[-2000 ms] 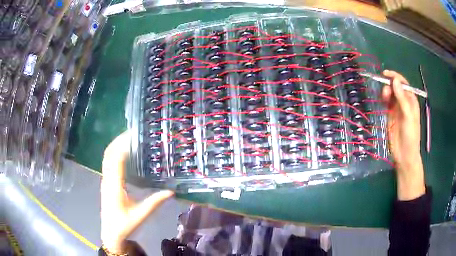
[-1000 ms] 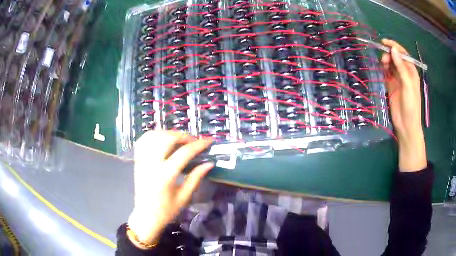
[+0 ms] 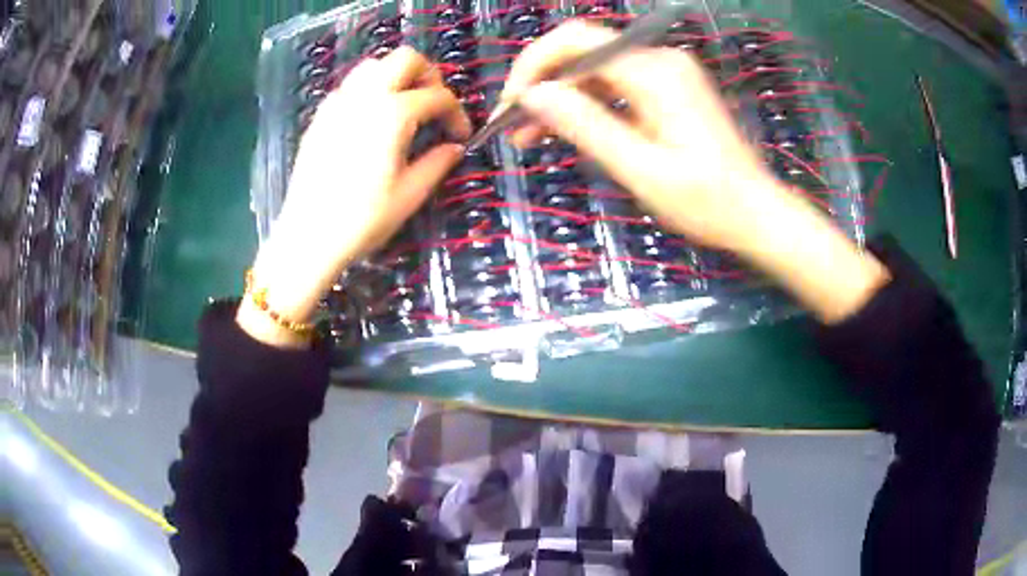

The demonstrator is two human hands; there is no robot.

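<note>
The clear blister tray (image 3: 518, 338) lies on the green mat, filled with rows of small round dark speaker units (image 3: 569, 231). Red lead wires (image 3: 563, 210) trail rightward from them. My right hand (image 3: 648, 124) holds the silver tweezers (image 3: 496, 124) like a pen over the tray's upper middle, tips pointing down left. My left hand (image 3: 377, 146) is over the tray's left part, thumb and fingertips close to the tweezer tips. Whether its fingers pinch a unit or wire is hidden by blur. Both hands cover part of the rows.
A thin dark and reddish stick (image 3: 944, 180) lies on the green mat (image 3: 777, 371) right of the tray. Stacked trays with white labels (image 3: 68, 203) stand at the left. Brown cardboard is at the upper right. Grey floor with a yellow line (image 3: 101, 478) shows at the lower left.
My left hand has moved from the tray's near edge up over its left rows. My right hand has brought the tweezers leftward from the tray's right side to meet it.
</note>
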